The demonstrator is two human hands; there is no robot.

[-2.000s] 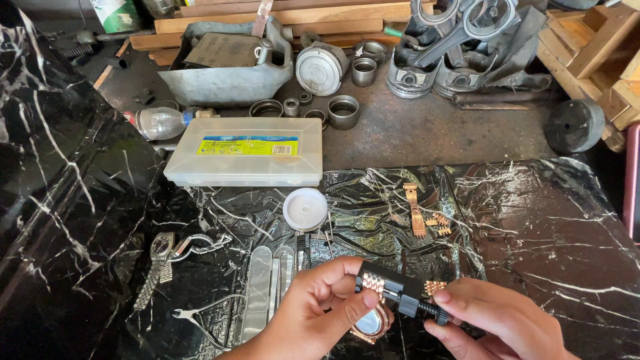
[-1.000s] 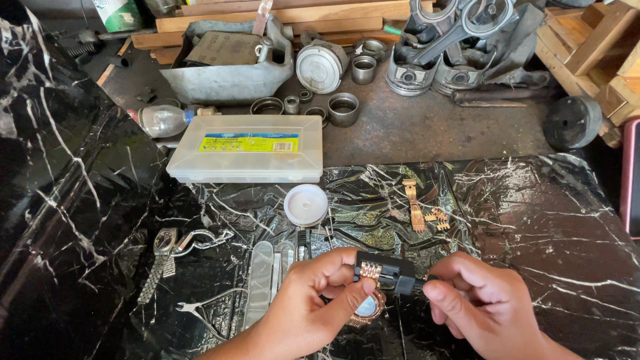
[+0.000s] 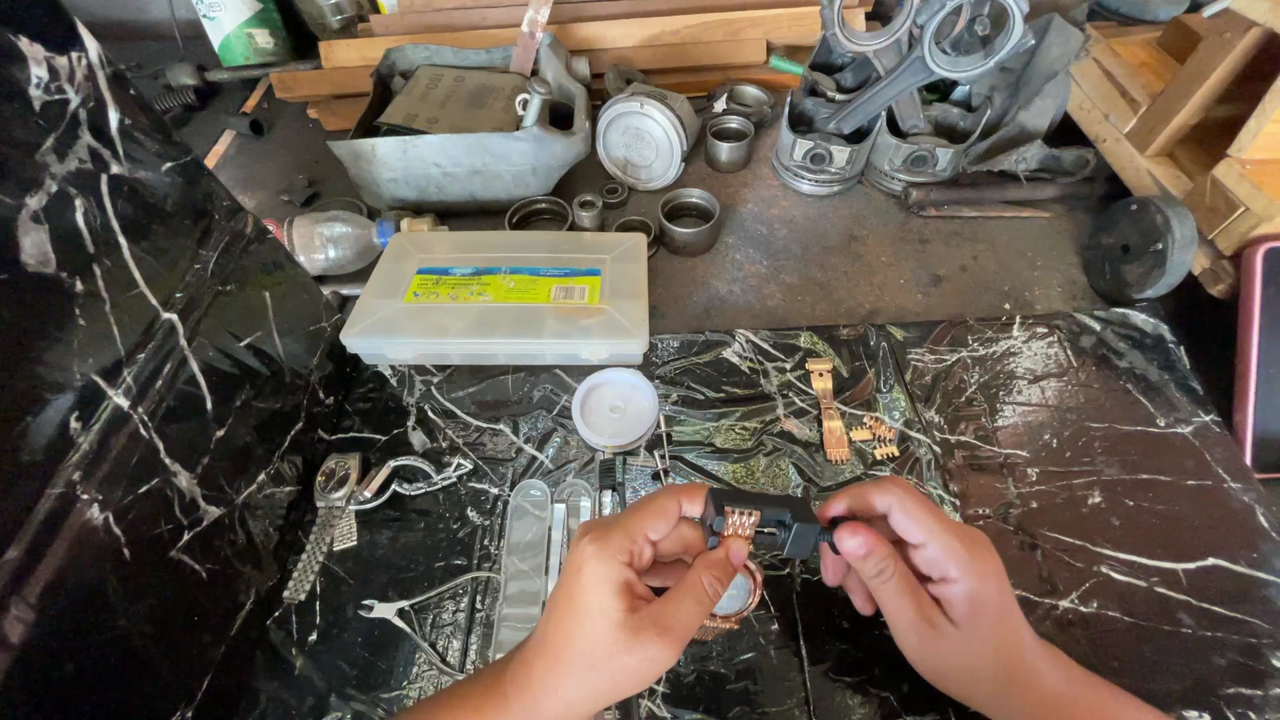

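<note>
My left hand [image 3: 640, 590] grips a black watch-link removal tool [image 3: 790, 522] together with the rose-gold link bracelet [image 3: 740, 524] seated in it. The rose-gold watch [image 3: 738, 595] hangs below the tool, partly behind my left thumb. The fingers of my right hand [image 3: 900, 570] pinch the tool's threaded knob [image 3: 832, 535] at its right end. Beyond my hands lie a rose-gold clasp piece [image 3: 828, 410] and several loose links [image 3: 880, 435]. A round white container [image 3: 615, 408] stands behind my left hand.
A silver watch [image 3: 338, 480], wire nippers [image 3: 400, 608] and a clear plastic case [image 3: 522, 560] lie at left. Behind is a translucent plastic box [image 3: 500, 335]. Pistons [image 3: 640, 140], metal rings, a cut plastic jug [image 3: 450, 165] and wood strips line the back. A pink-edged phone [image 3: 1258, 360] is at right.
My right hand has shifted its grip at the knob end of the tool. The knob end showed a longer threaded rod two seconds ago. My left hand keeps its hold.
</note>
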